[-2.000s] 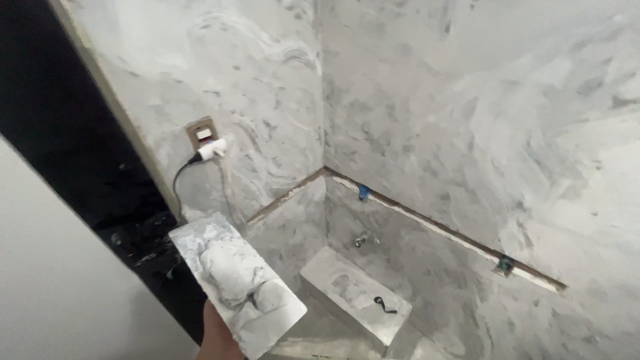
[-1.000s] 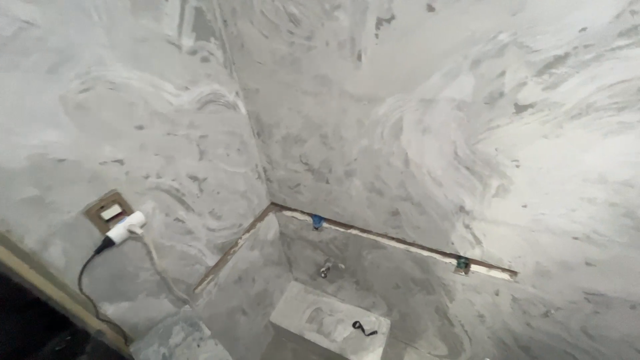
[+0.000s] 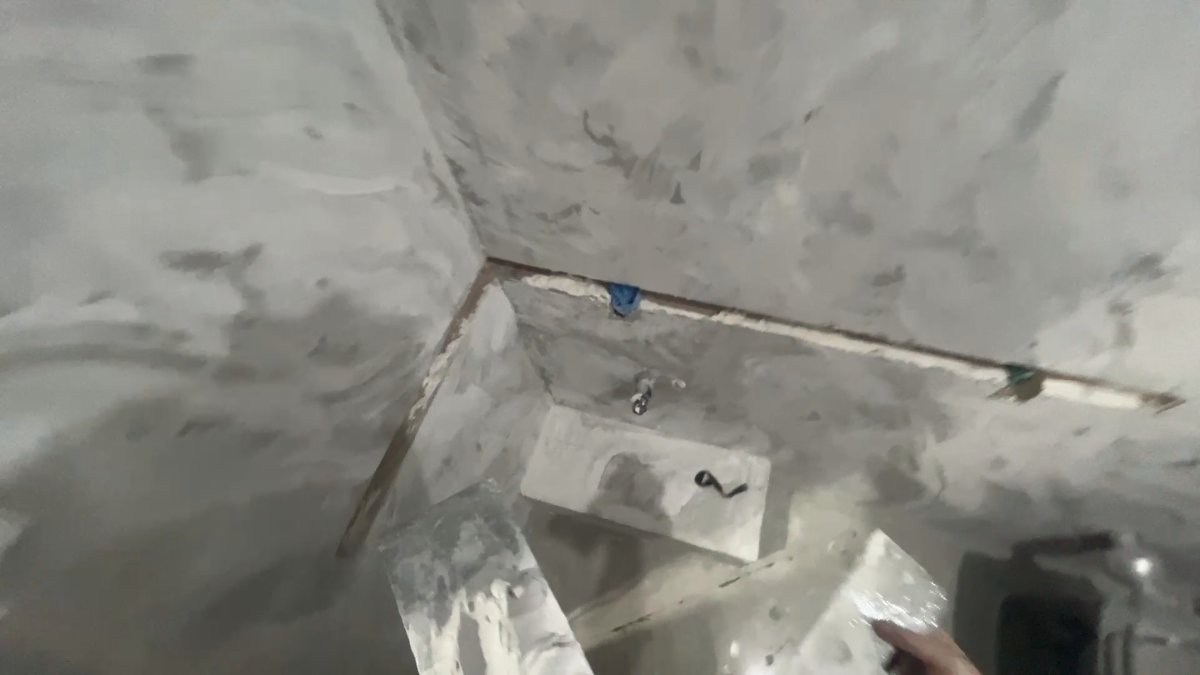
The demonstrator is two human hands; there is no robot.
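At the lower right edge, my right hand [image 3: 923, 650] grips a flat, shiny, plaster-smeared blade [image 3: 891, 595], likely a trowel or wide putty knife. A rectangular plaster hawk or board [image 3: 483, 600] carrying wet whitish plaster [image 3: 492, 623] rises from the bottom edge, left of the blade and apart from it. My left hand is out of view. Grey walls [image 3: 750, 169] with swirled, patchy plaster meet in a corner. A narrow groove [image 3: 816, 339] runs along both walls, partly filled with white material, with a blue fitting [image 3: 624, 300] and a green one [image 3: 1022, 378] in it.
Below the groove, a small metal pipe fitting [image 3: 641, 398] sticks out of the wall. A pale rectangular box or ledge [image 3: 572, 455] stands beneath it, with a small black curved object [image 3: 720, 483] on top. A dark shape [image 3: 1045, 609] is at the lower right.
The blade and my right hand have come into view at lower right. The hand under the board two seconds ago is out of frame. The view has shifted right, losing the wall socket.
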